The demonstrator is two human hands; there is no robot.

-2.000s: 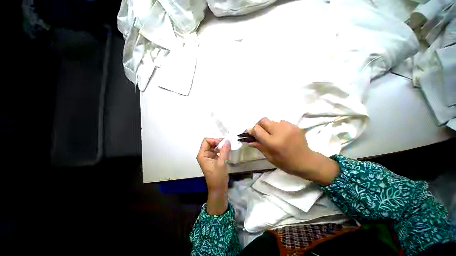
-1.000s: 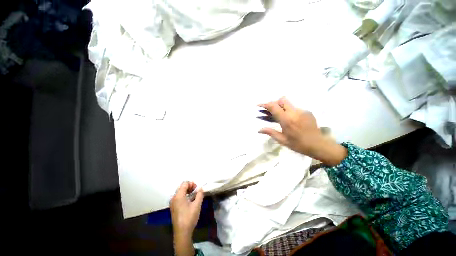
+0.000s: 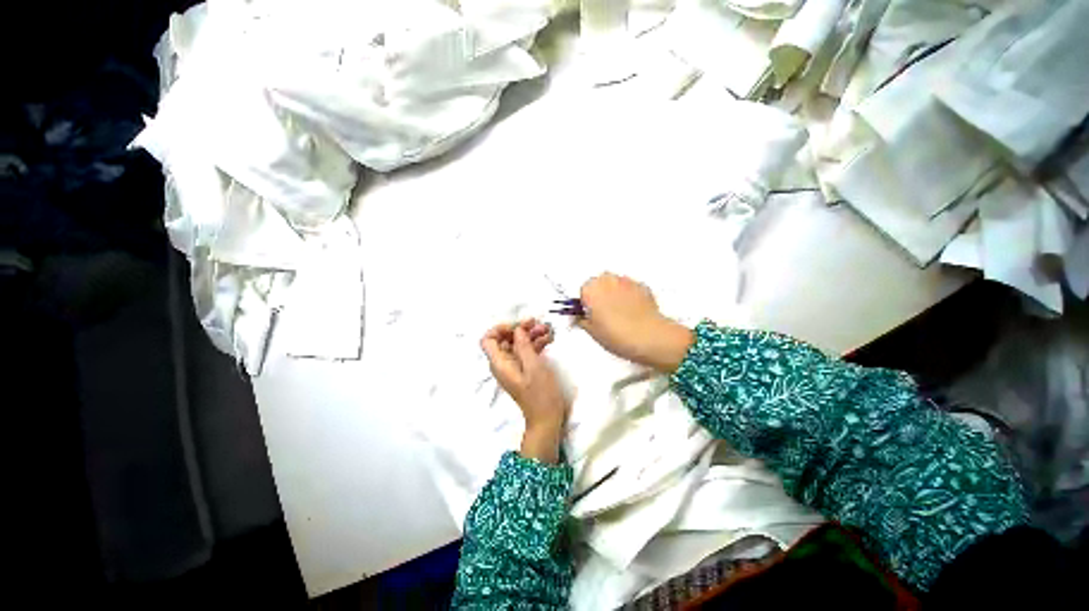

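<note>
A white garment (image 3: 645, 406) lies spread in front of me and hangs over the near table edge; much of it is overexposed. My left hand (image 3: 521, 358) is on its middle with fingertips pinched together on the cloth. My right hand (image 3: 619, 318) is closed around small dark snips (image 3: 568, 307), whose twin points face left, just right of my left fingertips. The blade tips look slightly apart. Any thread between the hands is too fine to make out.
A crumpled heap of white garments (image 3: 287, 131) covers the table's far left. Layered white flaps (image 3: 920, 167) lie at the far right, some over the edge. The white table (image 3: 334, 501) has its near left corner in view. A dark floor area is at left.
My left hand has moved up and right from the near table edge onto the cloth. My right hand has moved left and closed around the snips. The garment is spread wider, and the view has shifted.
</note>
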